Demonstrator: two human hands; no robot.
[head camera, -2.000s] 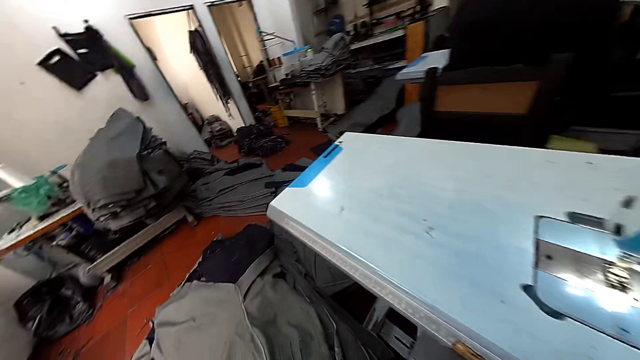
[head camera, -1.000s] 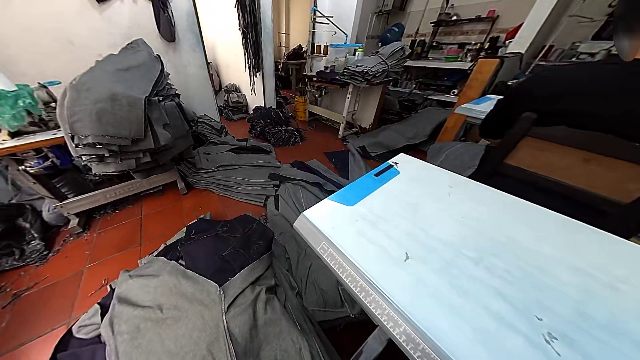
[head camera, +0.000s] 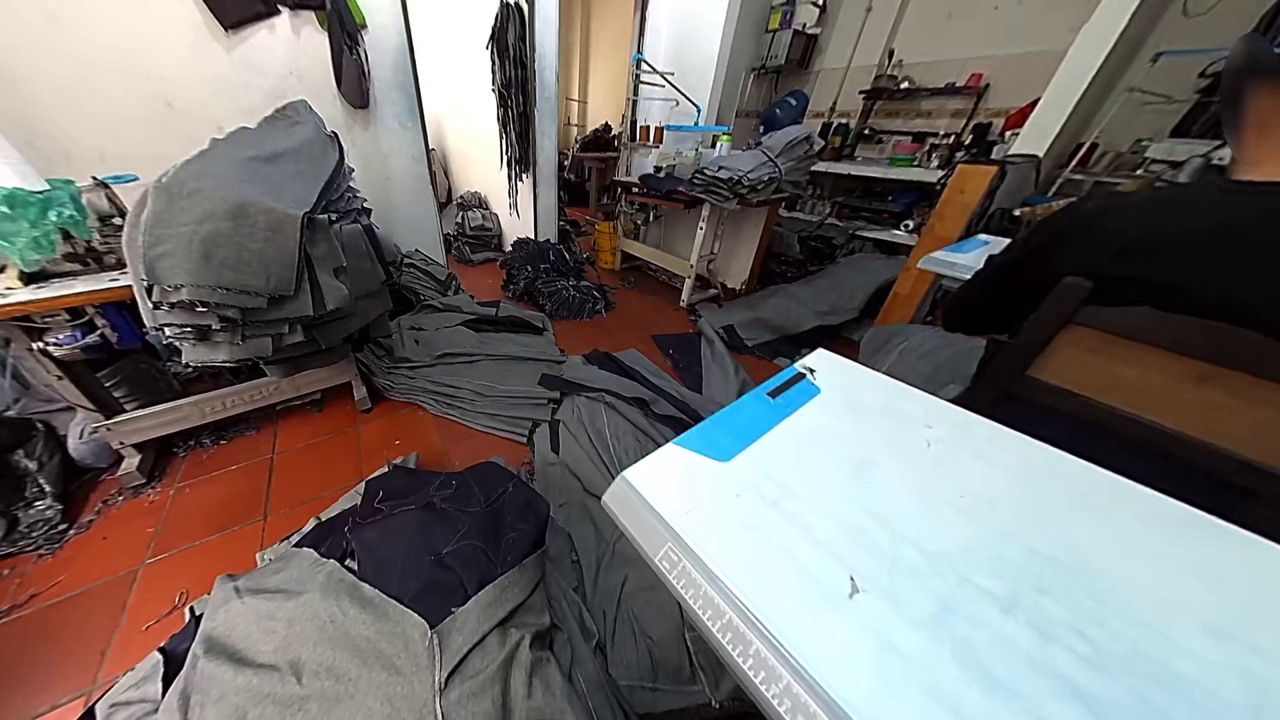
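Note:
Neither my left hand nor my right hand shows in the head view. A white sewing table top with a blue corner strip and a printed ruler along its edge fills the lower right. Left of it, grey fabric pieces with a dark navy piece lie heaped low down. More grey cloth trails over the floor beside the table's corner.
At the left, a tall stack of grey cut panels rests on a low metal stand. A person in black sits at the right by a wooden-backed chair. Behind, folded cloth lies on a machine table.
The view has swung right and away from the sewing machine plate, which an earlier frame shows on the white table. The seated person has come more fully into view.

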